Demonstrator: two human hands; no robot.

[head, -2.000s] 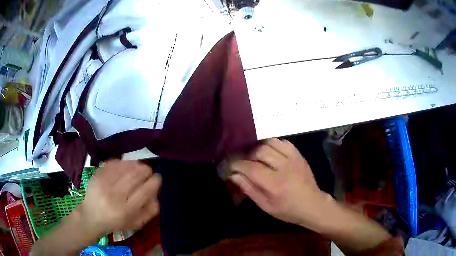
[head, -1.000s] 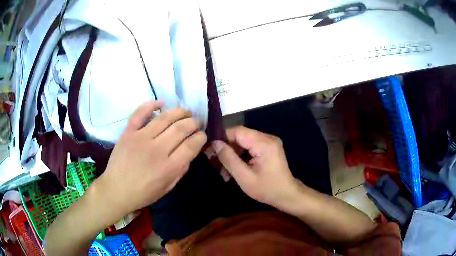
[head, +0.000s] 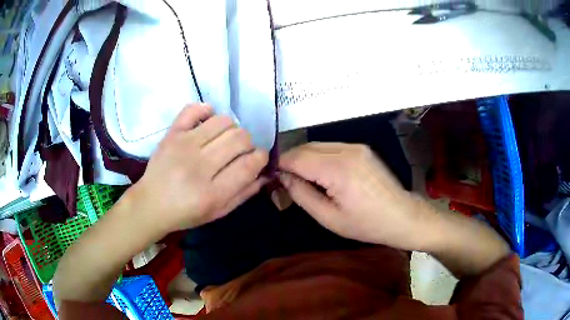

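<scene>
The light panel (head: 253,81) lies on the tabletop and comes over its front edge, with a narrow strip of the maroon panel (head: 274,140) along its right side. My left hand (head: 209,165) is closed on the light panel close to its lower end. My right hand (head: 340,187) pinches the maroon edge between thumb and fingers, its fingertips meeting those of my left hand. The exact fold between the fingertips is hidden. The garment bundle (head: 147,81), light cloth with dark strips, is heaped to the left.
Blurred thread snips (head: 444,12) lie at the upper right on their cord. A printed ruler (head: 487,64) runs along the table (head: 375,100). Green (head: 59,234), red (head: 25,275) and blue (head: 140,300) baskets stand lower left, another blue basket (head: 505,169) right. My lap is below.
The maroon panel, spread wide at first, is now mostly covered by the light panel. My hands have come together at its edge. Since the last earlier frame, they have shifted slightly and less maroon shows.
</scene>
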